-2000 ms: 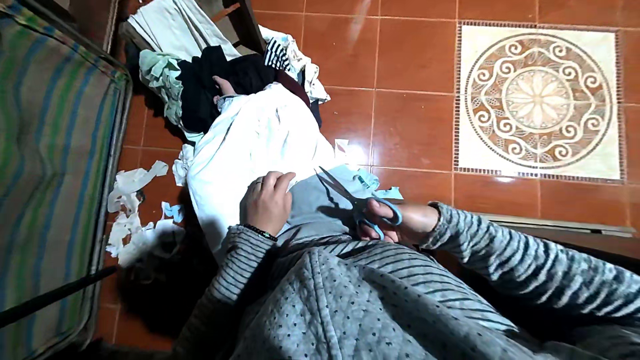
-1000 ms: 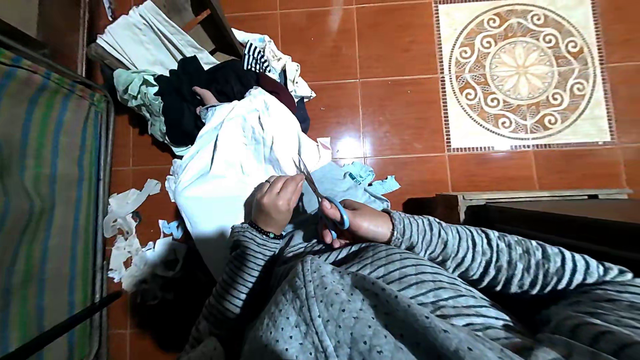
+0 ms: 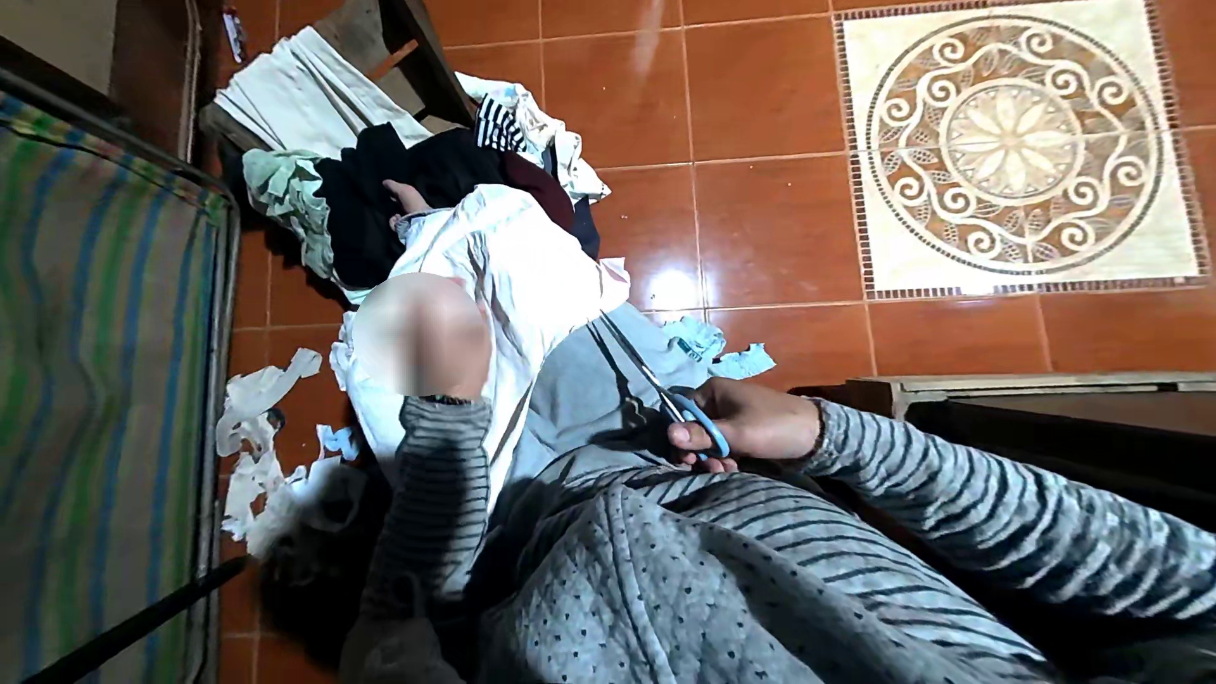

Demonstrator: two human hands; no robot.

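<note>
My right hand (image 3: 727, 423) grips the blue handles of a pair of scissors (image 3: 654, 378), whose blades point up and left, slightly parted, over grey cloth (image 3: 589, 380) on my lap. The blade tips lie close to the edge of a large white cloth (image 3: 532, 256) spread across my lap and beyond. My left hand (image 3: 442, 337) is over the left part of that white cloth; it is partly blurred, so its fingers and any hold on the fabric cannot be made out.
A wooden chair (image 3: 423, 57) bears white cloth and a pile of dark clothes (image 3: 380, 209), where part of another hand (image 3: 407, 197) shows. White scraps (image 3: 252, 408) lie on the tiled floor at left, light blue scraps (image 3: 746, 361) at right. A striped fabric panel (image 3: 95, 380) stands left.
My left hand has moved away from the scissors, up and left over the white cloth. The scissors have moved away from it, toward the right.
</note>
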